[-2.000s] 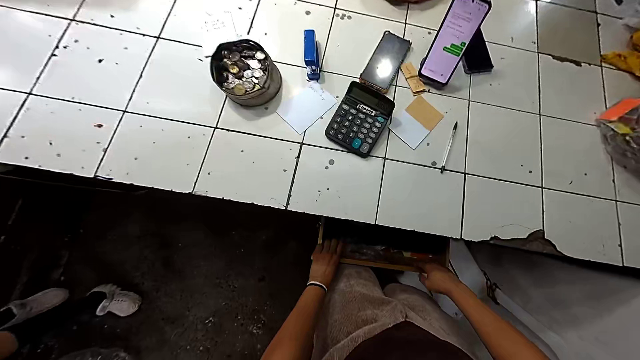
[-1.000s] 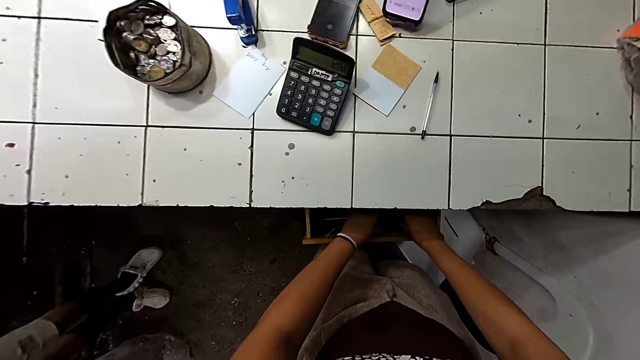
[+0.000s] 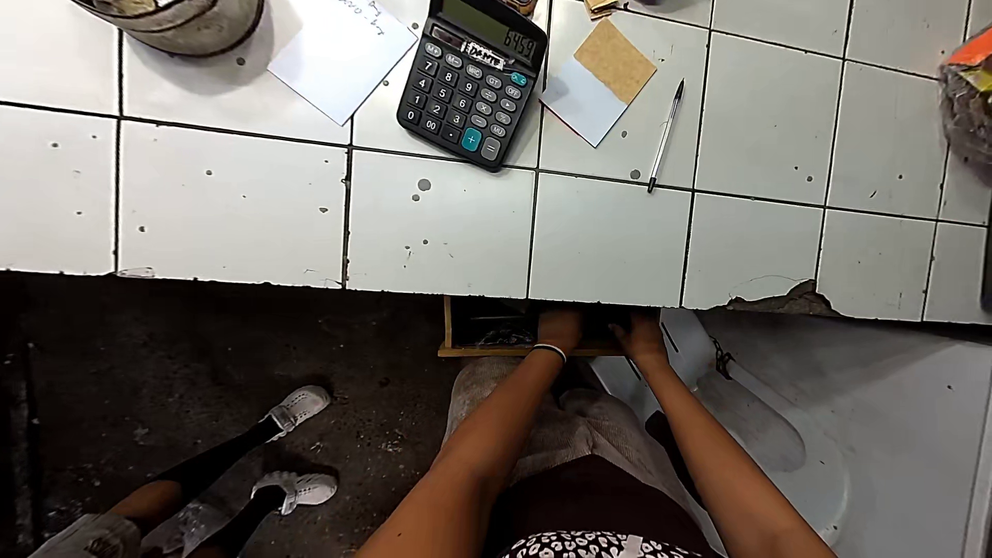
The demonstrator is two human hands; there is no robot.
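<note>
A wooden drawer is pulled partly out from under the white tiled counter. My left hand, with a band at the wrist, reaches into the drawer; its fingers are hidden in shadow. Beside it, my right hand is at the drawer's right part, its thumb showing and its other fingers hard to make out. Something with a plastic sheen lies in the drawer left of my left hand. On the counter above are a black calculator, a white paper with handwriting, a white and brown paper piece and a pen.
A round container stands at the counter's upper left. Broken tile marks the counter's front edge at right. A plastic bag lies at far right. Another person's legs and white shoes are at lower left. A white plastic chair is at lower right.
Both hands were at the drawer's front edge two seconds ago; they have since moved inside it. The view has come closer to the counter's front edge.
</note>
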